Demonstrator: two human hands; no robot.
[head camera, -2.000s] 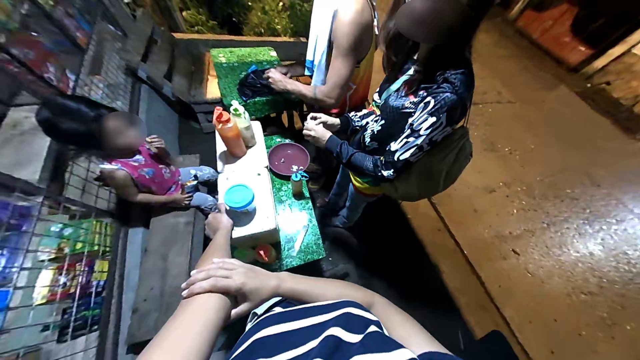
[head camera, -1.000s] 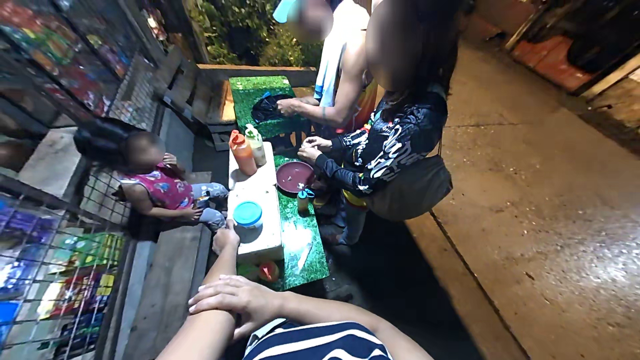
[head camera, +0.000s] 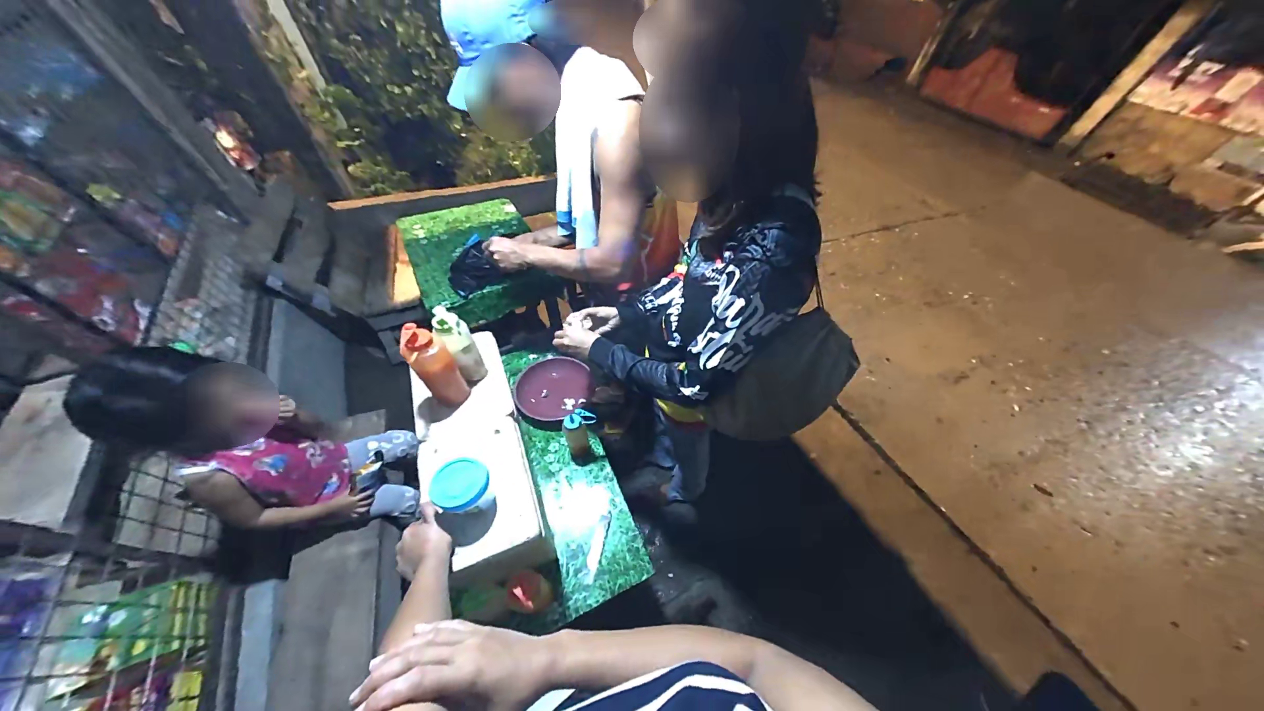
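Note:
My left hand (head camera: 425, 546) is at the near left edge of a white foam box (head camera: 494, 533), fingers curled, just below a clear tub with a blue lid (head camera: 460, 485). Whether it grips anything is hidden. My right hand (head camera: 454, 664) lies across my left forearm with its fingers spread, holding nothing. An orange squeeze bottle (head camera: 434, 365) and a pale green one (head camera: 458, 344) stand at the box's far end. To the right, a purple round basin (head camera: 553, 392) and a small brown bottle with a blue top (head camera: 578, 434) are on a green grass-patterned table (head camera: 617, 553).
A small child (head camera: 286, 474) sits on the wooden bench (head camera: 326, 612) at left, beside wire mesh (head camera: 163, 504) with packets behind. Two people stand beyond the table; one has hands on a black bag (head camera: 476, 267), the other wears a dark printed top (head camera: 731, 316). Wet concrete (head camera: 1037, 395) spans the right.
The view has shifted, showing more of the person in the blue cap. My hands keep the same places, left by the box, right on the forearm.

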